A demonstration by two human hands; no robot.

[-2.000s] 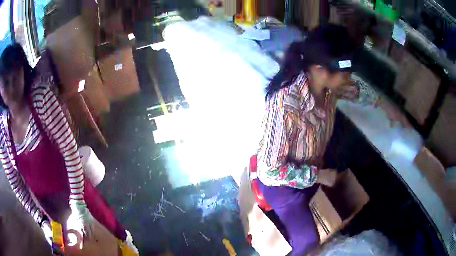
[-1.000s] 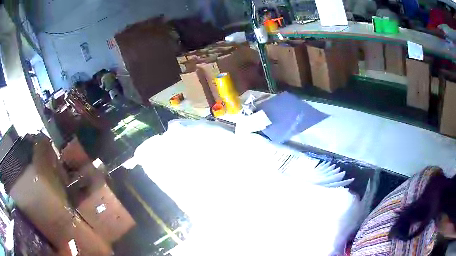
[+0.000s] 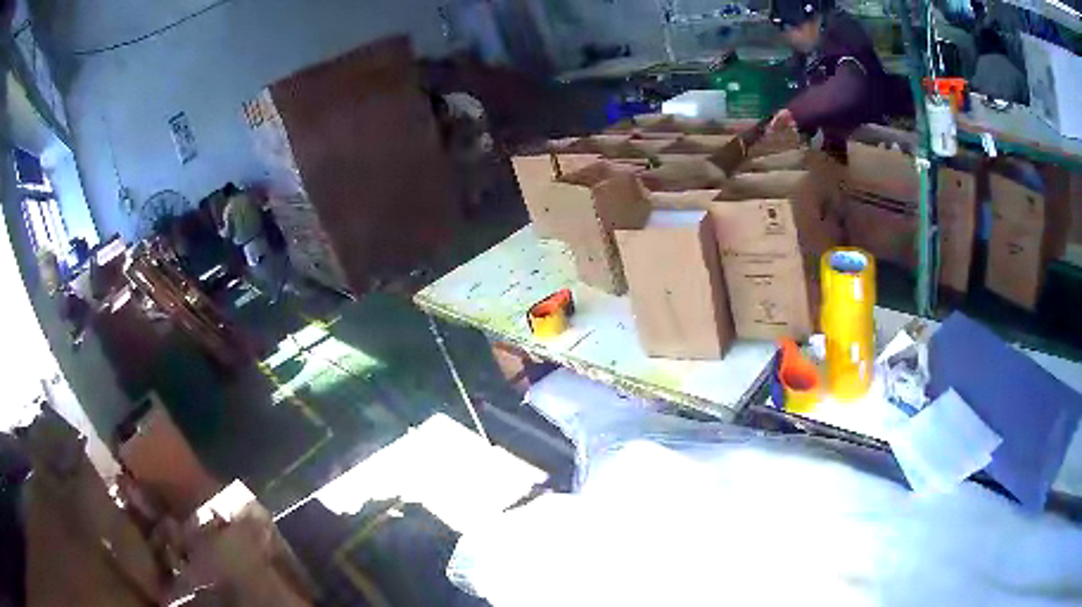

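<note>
Neither of my hands is in the picture. Nearest in front lies a large, glaring white sheet-like pile (image 3: 759, 522), overexposed, with a translucent plastic edge. Beyond it several tall brown cartons (image 3: 765, 267) stand upright on a whitish packing table (image 3: 498, 279), many with open tops. An orange and dark tape gun (image 3: 551, 314) lies near the table's front edge. A second orange and blue tape gun (image 3: 799, 377) is beside a tall stack of yellow tape rolls (image 3: 848, 326). A blue-grey sheet (image 3: 1003, 403) and white papers (image 3: 946, 441) lie at the right.
A person (image 3: 837, 71) in dark clothes reaches over the cartons at the back. Another person (image 3: 246, 231) is far left. A large brown stack (image 3: 356, 160) stands behind the table. Brown cartons (image 3: 178, 457) stand at lower left. A green-framed shelf post (image 3: 925, 178) rises at right.
The view has swung left and towards the packing table. The cartons and tape rolls appear larger and farther right. The person in the striped shirt has left the picture.
</note>
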